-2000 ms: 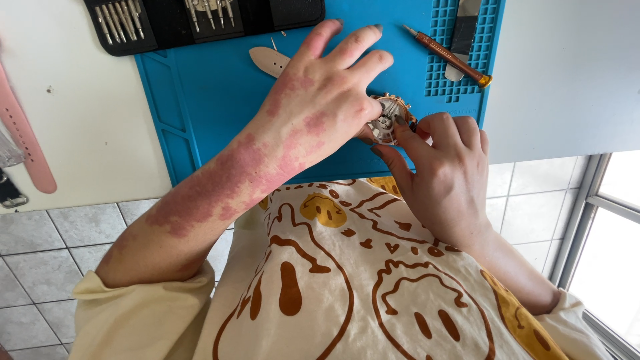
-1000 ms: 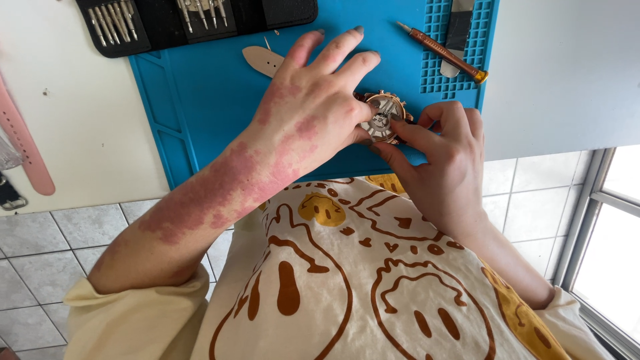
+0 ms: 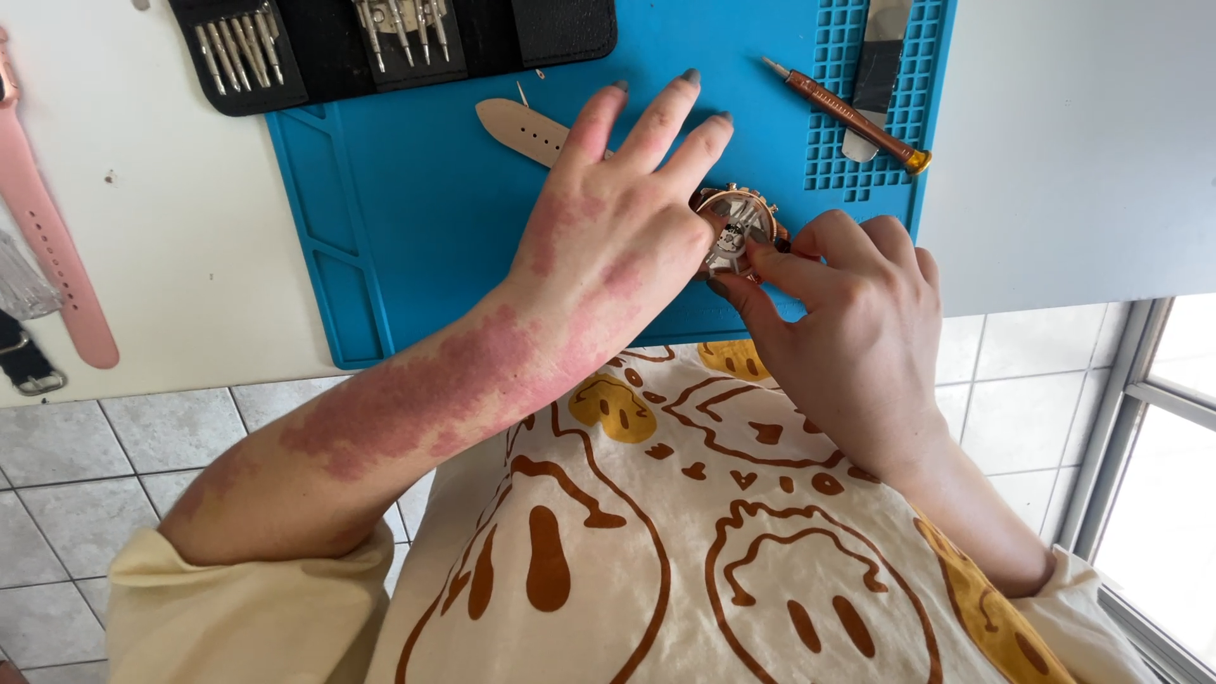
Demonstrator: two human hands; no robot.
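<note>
A rose-gold wristwatch (image 3: 738, 211) lies near the front edge of the blue silicone work mat (image 3: 427, 218), its inner works or dial showing. My left hand (image 3: 608, 218) presses against the watch's left side with thumb and perhaps index finger, the other fingers spread in the air. From the right, my right hand (image 3: 836, 313) has its index fingertip on the watch face and its thumb at the lower rim. A pale leather strap end (image 3: 522, 131) with holes reaches out from beneath my left hand. Whether a small part sits under the fingertips cannot be told.
A brown precision screwdriver (image 3: 845, 112) rests across a flat metal tool (image 3: 876, 85) at the mat's right. Behind is a black case (image 3: 332, 57) with screwdriver bits. A pink watch strap (image 3: 62, 237) and a black strap with buckle (image 3: 27, 356) lie at the left.
</note>
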